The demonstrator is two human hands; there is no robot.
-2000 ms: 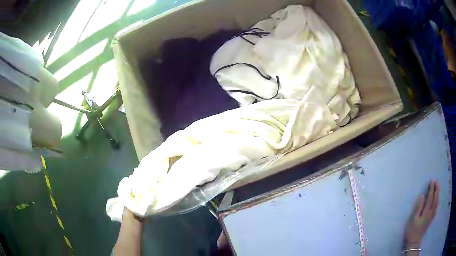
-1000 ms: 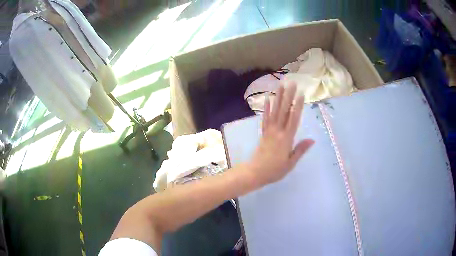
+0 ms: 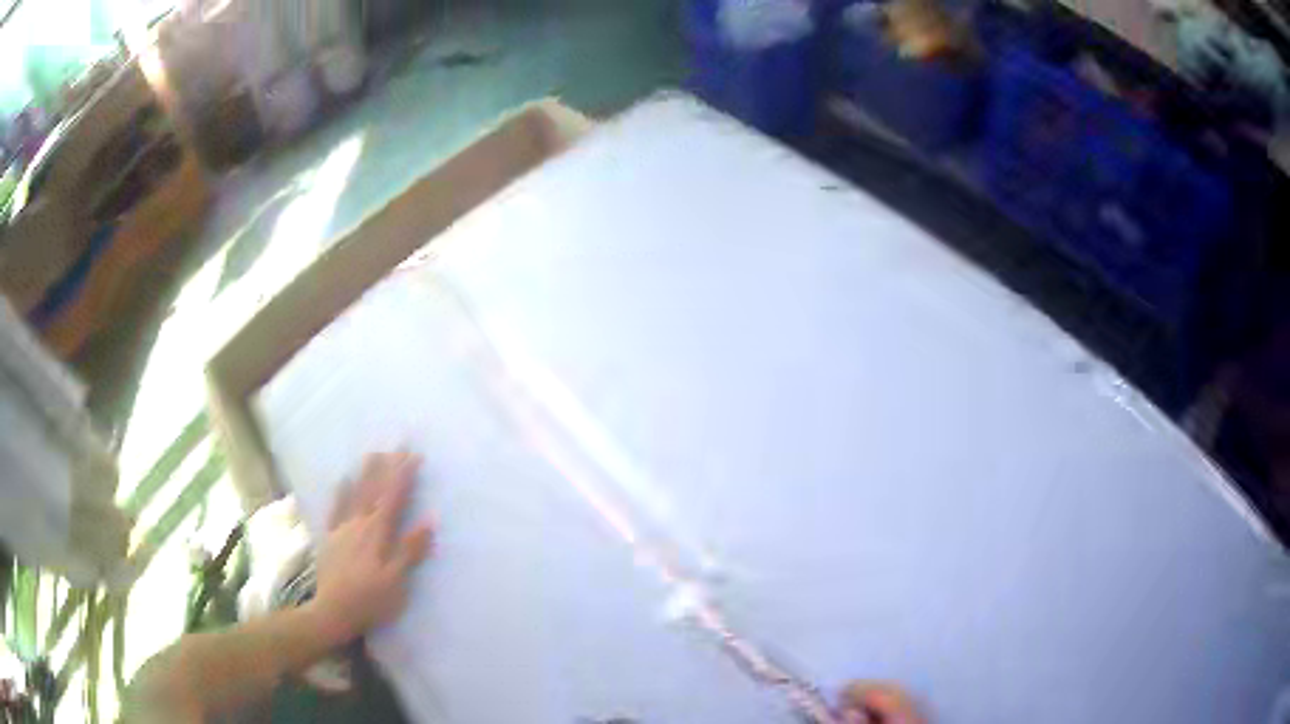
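The pale grey-white table (image 3: 877, 410) fills the middle of the view. My left hand (image 3: 365, 552) is over its left edge, palm down, fingers apart, and holds nothing. A pale tape measure (image 3: 601, 498) runs lengthwise across the table towards the bottom edge. My right hand (image 3: 880, 702) is mostly cut off by the bottom edge; only blurred fingers show beside the tape measure. Cream cloth (image 3: 277, 555) shows at the table's left edge, partly behind my left hand.
An open cardboard box (image 3: 375, 241) stands against the table's far left edge, mostly hidden by it. Blue crates (image 3: 1075, 170) line the far right side. A blurred pale garment (image 3: 43, 453) hangs at the left. Sunlit green floor (image 3: 566, 64) shows beyond the box.
My left hand has let go of the cream cloth and moved over the table. The view has swung right, hiding the box's inside. My right hand is now at the bottom edge.
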